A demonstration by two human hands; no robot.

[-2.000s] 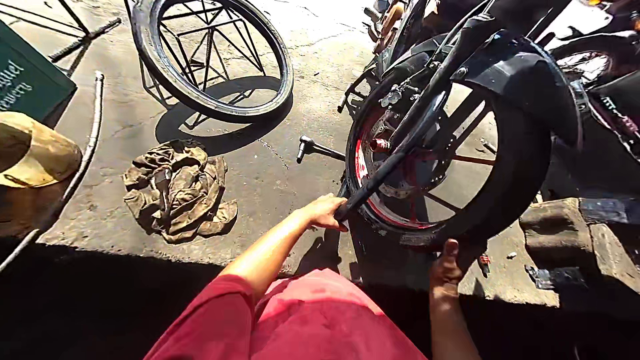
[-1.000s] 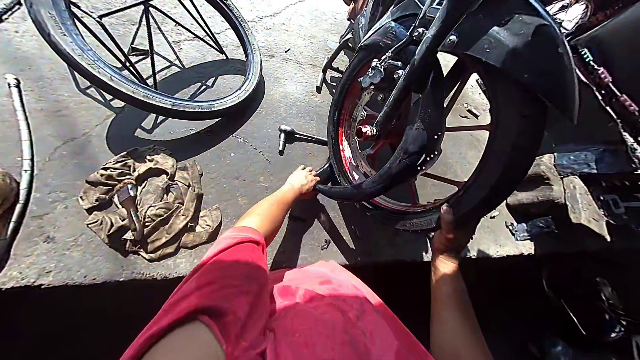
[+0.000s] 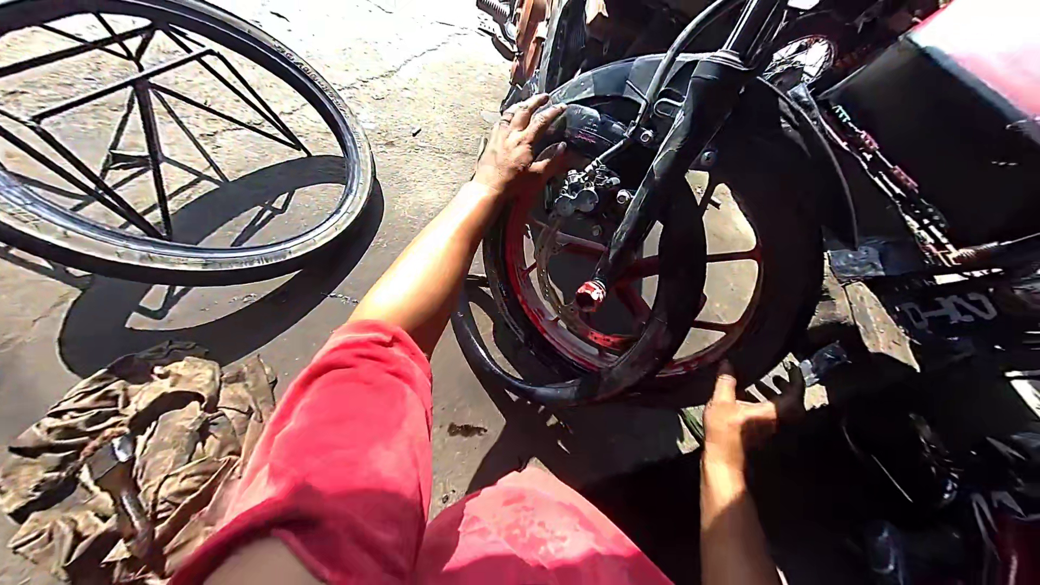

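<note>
A motorcycle wheel with a black tire (image 3: pixel 784 236) and a red rim (image 3: pixel 520 252) stands under the front fork (image 3: pixel 662 175). My left hand (image 3: pixel 520 146) lies with fingers spread on the upper left of the tire, near the brake caliper (image 3: pixel 578 195). At the tire's lower right edge is my right hand (image 3: pixel 747 414), its thumb up against the rubber and the other fingers partly in shadow. A black inner tube (image 3: pixel 528 388) hangs in a loop across the lower part of the wheel and rests partly on the ground.
A loose tire on a metal frame (image 3: pixel 317 236) is at the left. A crumpled brown cloth (image 3: pixel 187 406) with a metal tool (image 3: pixel 118 479) on it lies at the lower left. Motorcycle parts and a chain (image 3: pixel 894 179) crowd the right side.
My left hand has let go of the inner tube at the wheel's lower left and moved up to the top of the tire. My right hand stays low at the tire. The view is closer.
</note>
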